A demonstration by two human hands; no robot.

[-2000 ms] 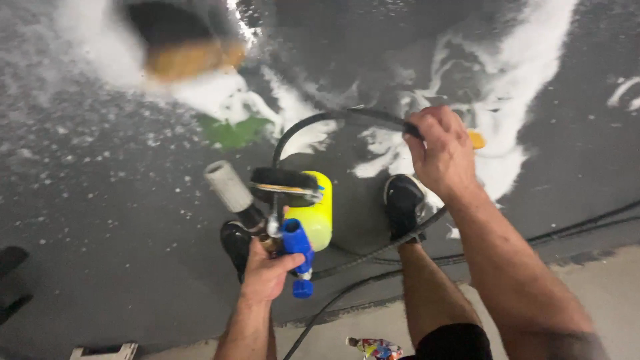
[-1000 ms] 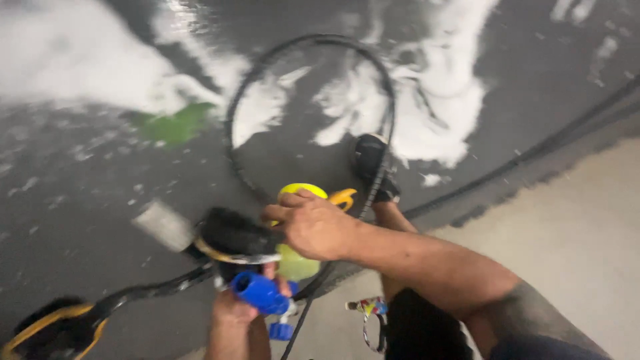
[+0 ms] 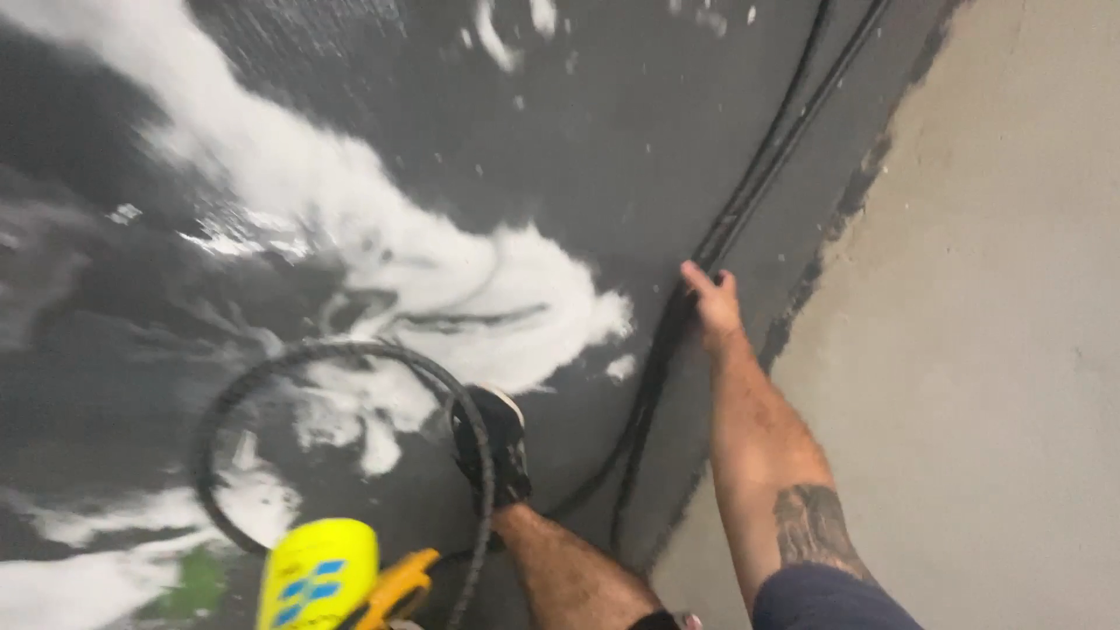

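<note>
My right hand (image 3: 716, 302) reaches down at the black hoses (image 3: 669, 350) that run along the edge of the grey floor; index finger and thumb are spread, and whether the other fingers touch or hold a hose cannot be told. My left hand is out of the picture. At the bottom left a yellow bottle (image 3: 319, 569) with blue marks shows beside an orange-yellow handle-like part (image 3: 398, 588). Above them a loop of black hose (image 3: 350, 348) stretches across to my shoe (image 3: 494, 446).
White foam (image 3: 525, 306) lies in streaks over the dark grey floor. A green patch (image 3: 194, 584) shows at the lower left. Along the right side runs a pale wall or bare concrete surface (image 3: 962, 350) with a ragged dark border.
My right hand has moved from beside the bottle out to the hoses at the right. My left hand, with the blue fitting and the brush near it, has left the view. The view has shifted right.
</note>
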